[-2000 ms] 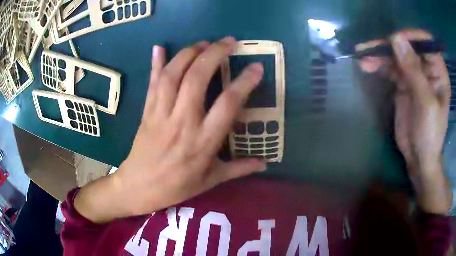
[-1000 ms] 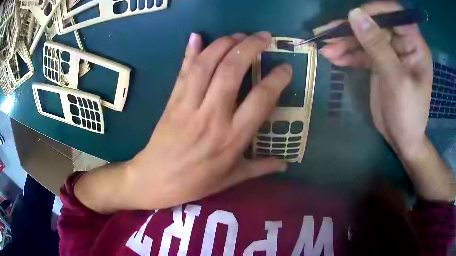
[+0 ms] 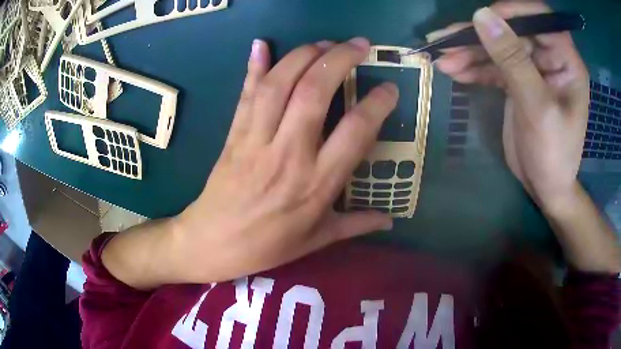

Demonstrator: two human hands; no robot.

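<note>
A gold-beige phone front cover (image 3: 389,151) lies upright in front of me on the dark-green table. My left hand (image 3: 286,146) is spread over its left side, with fingertips at its top edge and in the screen window and the thumb at its bottom edge. My right hand (image 3: 534,88) grips dark tweezers (image 3: 538,24). Their thin tip reaches the top of the cover, beside a small dark rectangular piece (image 3: 389,56) at the earpiece area. Whether the tip touches the piece cannot be told.
Small dark pieces (image 3: 459,123) stand in a column right of the cover. A dark sticker sheet (image 3: 603,119) lies at the far right. Loose covers (image 3: 92,144) lie at left, with a heap (image 3: 19,51) at upper left. A cardboard box (image 3: 58,211) is below the table edge.
The tweezers in my right hand have moved left from the column of pieces to the cover's top. A dark piece now shows there. My left hand and the cover have shifted right.
</note>
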